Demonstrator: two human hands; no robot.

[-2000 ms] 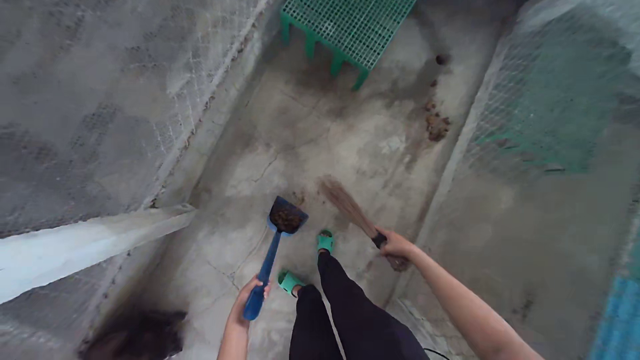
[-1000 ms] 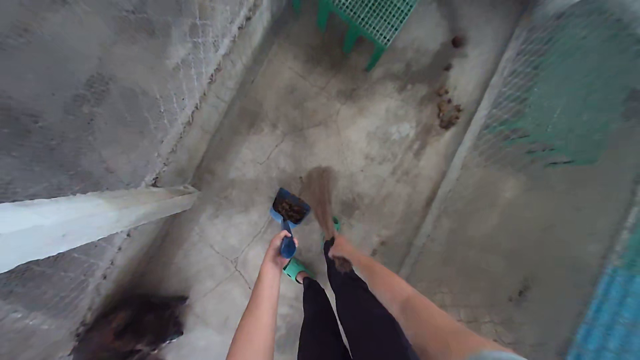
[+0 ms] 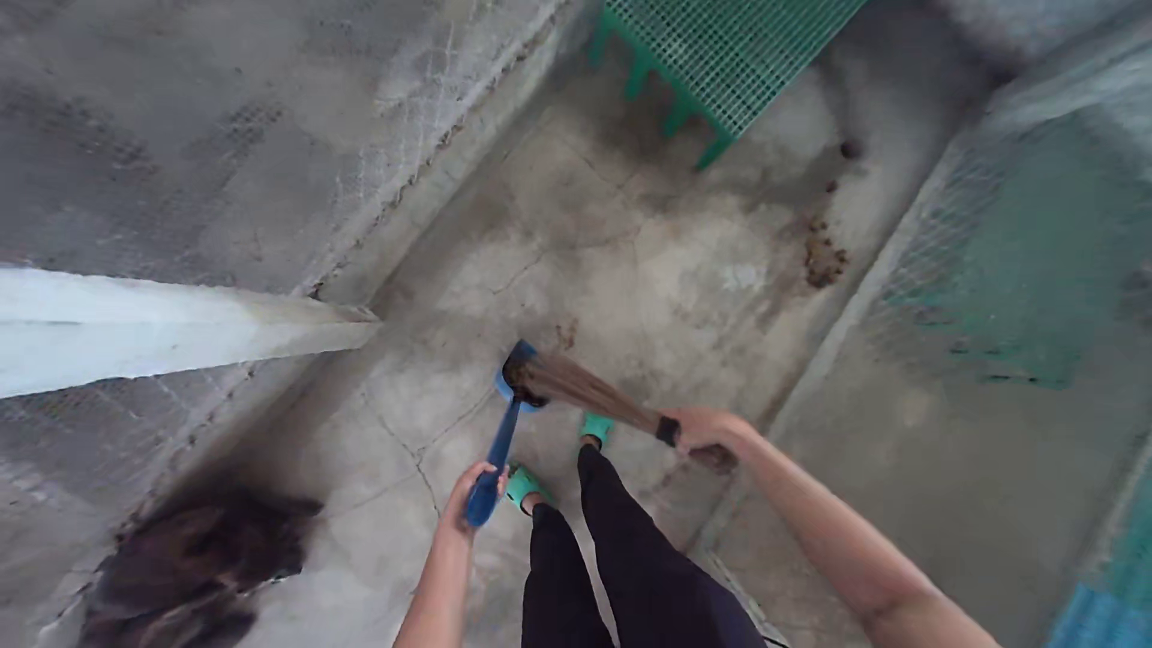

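My left hand point(image 3: 470, 490) grips the handle of a blue plastic dustpan point(image 3: 505, 432), whose scoop holds brown droppings point(image 3: 522, 376). A short stick-fibre hand broom point(image 3: 598, 389) is in my right hand point(image 3: 711, 430), held near its dark binding. The bristles reach left to the scoop, over the droppings. A brownish smear point(image 3: 566, 333) marks the concrete just above the scoop. Farther up at the right, a pile of brown droppings point(image 3: 823, 256) lies on the floor.
A green plastic slatted platform point(image 3: 733, 54) with legs stands at the top. A white post point(image 3: 180, 328) juts in from the left. Low concrete kerbs with wire mesh point(image 3: 855, 310) border both sides. A dark furry shape point(image 3: 198, 558) lies at the lower left. My green clogs point(image 3: 524, 488) are below the dustpan.
The broom has swung from nearly upright beside the dustpan to slanting across its scoop, and my right hand has moved out to the right. The dustpan is tilted differently.
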